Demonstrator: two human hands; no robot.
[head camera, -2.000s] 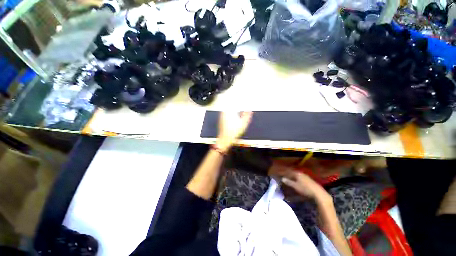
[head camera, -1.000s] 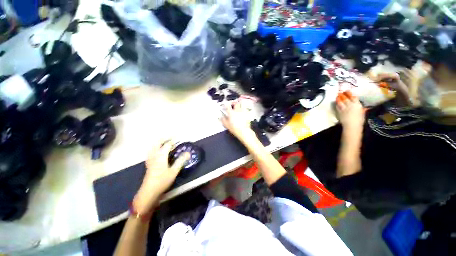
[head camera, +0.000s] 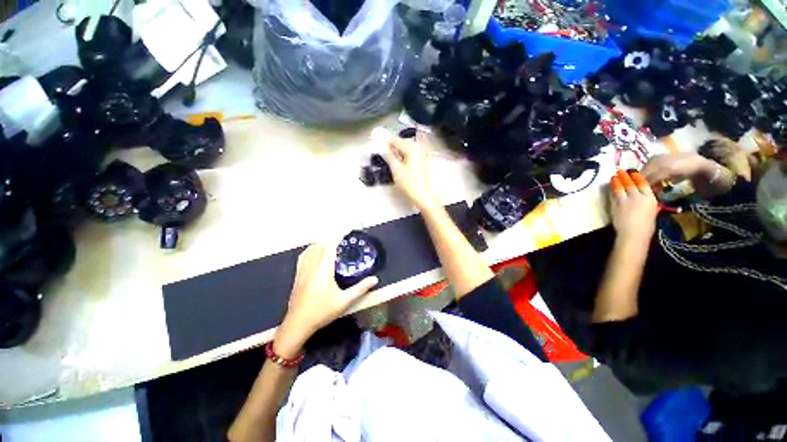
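A round black camera housing (head camera: 357, 257) with a ring of pale dots on its face sits on the dark work mat (head camera: 233, 298), face up. My left hand (head camera: 321, 289) holds it from the left and near side, thumb at its near edge. My right hand (head camera: 409, 167) reaches to the small black fittings (head camera: 376, 172) beyond the mat. A small white wad (head camera: 380, 136) shows at its fingertips; whether it is pinched is unclear.
Black housings (head camera: 112, 194) heap at the left and more (head camera: 509, 108) at the right. A translucent plastic bag (head camera: 332, 73) stands at the back. A blue parts bin (head camera: 552, 47) is behind the right heap. Another worker's hand (head camera: 634, 203) with orange finger cots is at the right.
The view has shifted slightly since a second ago. My left hand's thumb has moved off the housing's face to its near edge. My right hand has moved slightly farther back over the fittings.
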